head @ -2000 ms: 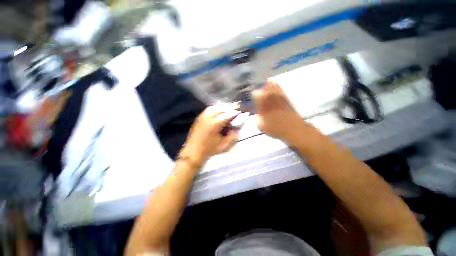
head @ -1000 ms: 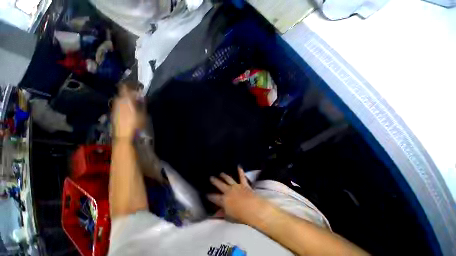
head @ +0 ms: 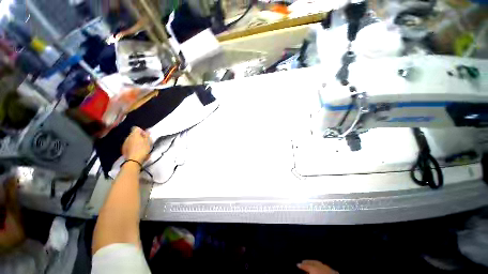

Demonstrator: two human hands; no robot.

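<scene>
Black fabric pieces [head: 115, 140] and pale fabric pieces [head: 184, 114] lie overlapped on the left part of the white table. My left hand [head: 137, 145], with a dark band at the wrist, is over them, its fingers curled on the edge of a pale piece. My right hand [head: 318, 266] is low at the bottom edge, mostly cut off; its fingers are mostly hidden. The white sewing machine head [head: 396, 107] with a blue stripe stands at the right, with no hand at its needle area.
Black-handled scissors [head: 426, 170] lie right of the needle area. A ruler strip [head: 257, 206] runs along the table's front edge. A grey machine part [head: 48, 142] and a red object [head: 95, 104] are at the left. A multicoloured item [head: 176, 241] is below the table.
Both hands were at the needle, then over dark cloth at the lap with the view turned down-left. Now the view is back on the table, my left hand at the pieces and my right low.
</scene>
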